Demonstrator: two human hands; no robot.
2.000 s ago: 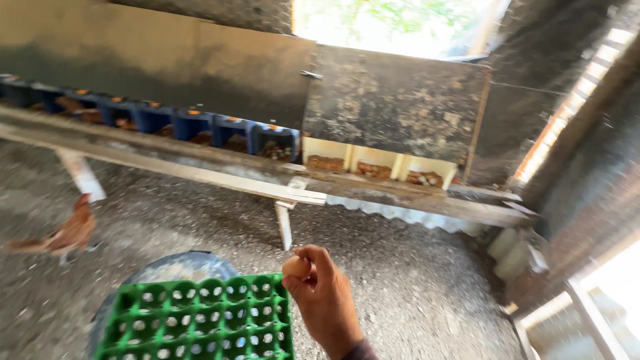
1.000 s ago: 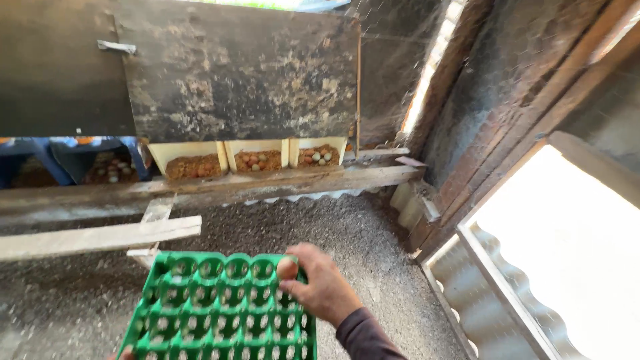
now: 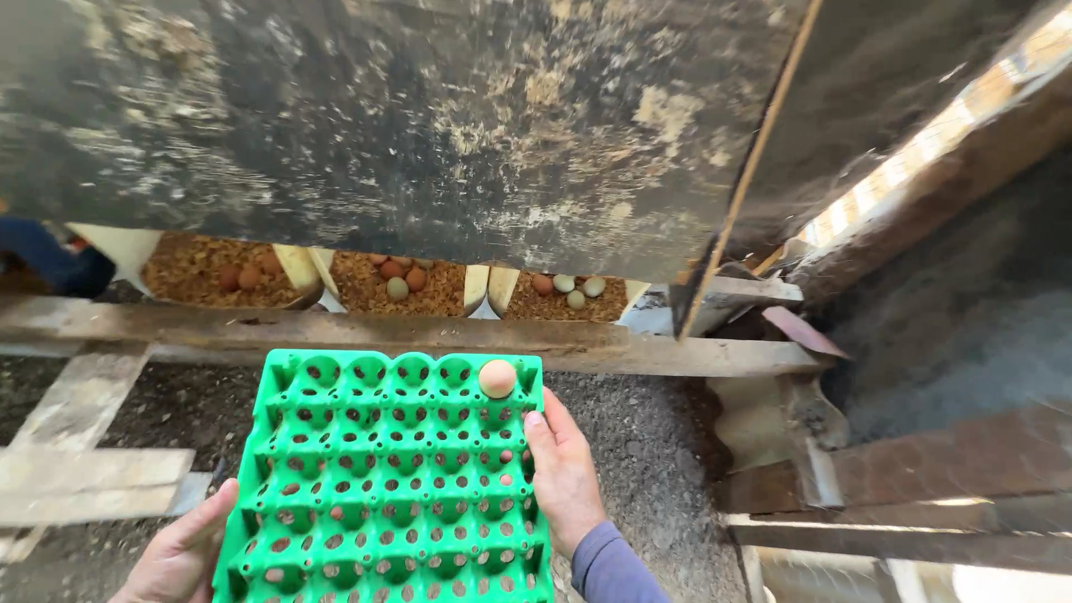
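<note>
A green plastic egg tray (image 3: 385, 477) is held between my two hands in front of the nest boxes. One light brown egg (image 3: 497, 379) sits in the tray's far right corner cup. My right hand (image 3: 563, 469) grips the tray's right edge, thumb on top, just below that egg. My left hand (image 3: 180, 548) holds the left edge, with its thumb along the side and its other fingers largely hidden. Beyond the tray, brown eggs (image 3: 249, 277) lie in the left nest, brown eggs and a greenish egg (image 3: 397, 289) in the middle one, and several pale eggs (image 3: 594, 286) with a brown egg in the right one.
A stained dark panel (image 3: 469, 126) hangs over the nests. A wooden rail (image 3: 335, 331) runs along their front, above the tray. Wooden boards (image 3: 92, 481) stick out at the left. Corrugated sheet (image 3: 754, 419) and a wooden frame (image 3: 946, 456) stand at the right.
My right hand has let go of the egg, which now rests in the corner cup, and has moved onto the tray's right edge. The view has come closer to the nests.
</note>
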